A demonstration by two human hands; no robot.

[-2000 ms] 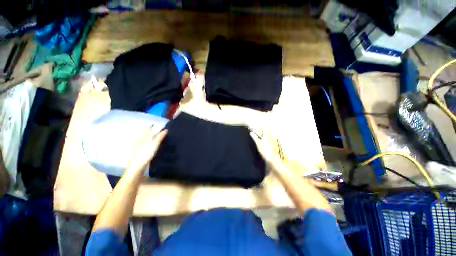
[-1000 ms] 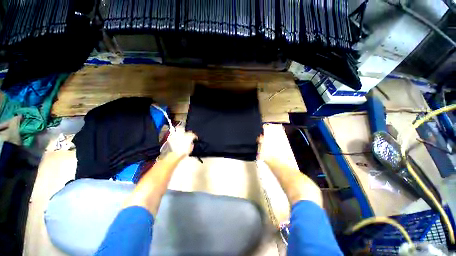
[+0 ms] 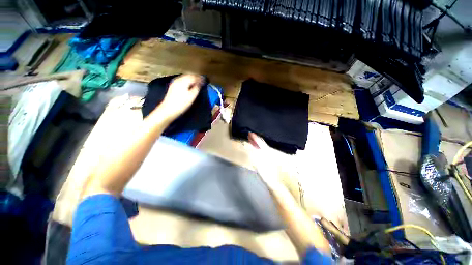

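My left hand (image 3: 184, 94) is on top of the loose black garment pile (image 3: 194, 118) at upper left, its fingers partly curled; whether it grips cloth I cannot tell. My right hand (image 3: 261, 150) is blurred, just in front of the squared stack of black pieces (image 3: 271, 114), and looks empty with fingers apart. The pale blue-grey padded board (image 3: 202, 182) lies across the table in front of me with no cloth on it, blurred. Blue and red items show under the loose pile, with a white cord beside it.
A wooden plank (image 3: 227, 66) runs behind the piles. Glossy black garments (image 3: 331, 18) hang above it. Green and blue cloth (image 3: 93, 64) lies at upper left. At right are a blue-edged frame (image 3: 384, 181), a shiny wrapped long shape (image 3: 436, 178) and a yellow hose (image 3: 414, 227).
The black piece from the board went onto the stack a second ago. Since then my left hand has moved left to the loose pile, and my right hand has drawn back from the stack's side.
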